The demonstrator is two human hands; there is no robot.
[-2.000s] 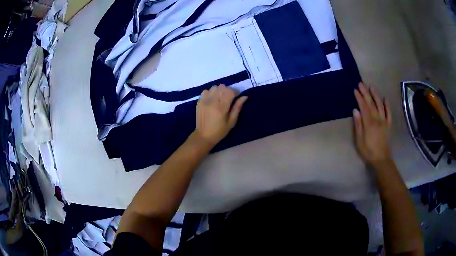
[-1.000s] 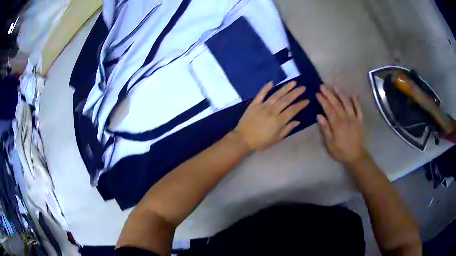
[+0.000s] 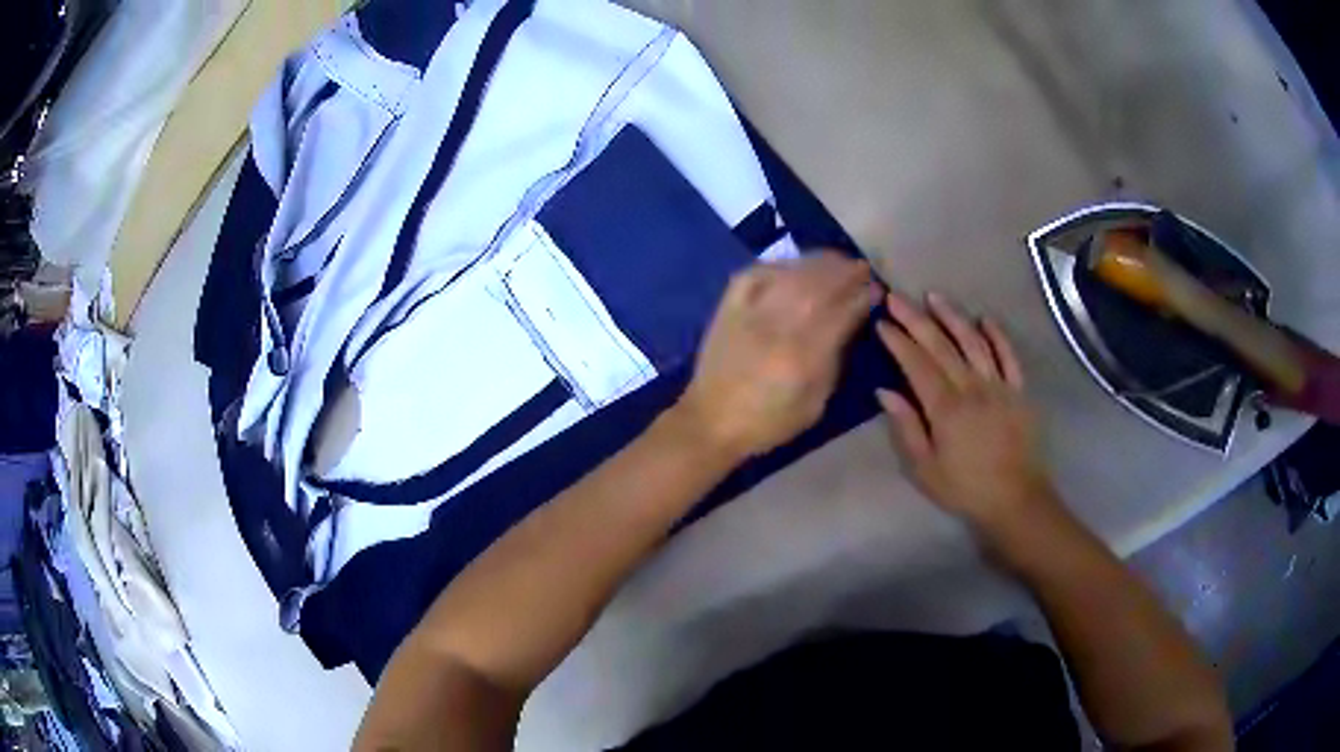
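Observation:
The white garment body [image 3: 426, 353] with dark seam lines lies on the pale ironing table [image 3: 941, 132]. A navy pocket piece [image 3: 639, 243] lies on it beside a stitched white strip [image 3: 573, 323]. A long navy edge band [image 3: 514, 514] runs along the near side. My left hand [image 3: 786, 345] has its fingers curled on the band's right end and pinches the navy cloth there; the fingertips are partly blurred. My right hand [image 3: 963, 404] lies palm down, its fingertips at the band's corner, fingers slightly apart.
A steam iron [image 3: 1161, 323] with an orange-brown handle and maroon hose stands at the right of the table. A tan strip [image 3: 191, 140] lies along the far left edge. Cream and white cloth pieces [image 3: 118, 544] are heaped beyond the left edge.
The garment has shifted left and down in view. My left hand has moved from the middle of the band to its right end, and its fingers have curled. My right hand has stayed by the corner.

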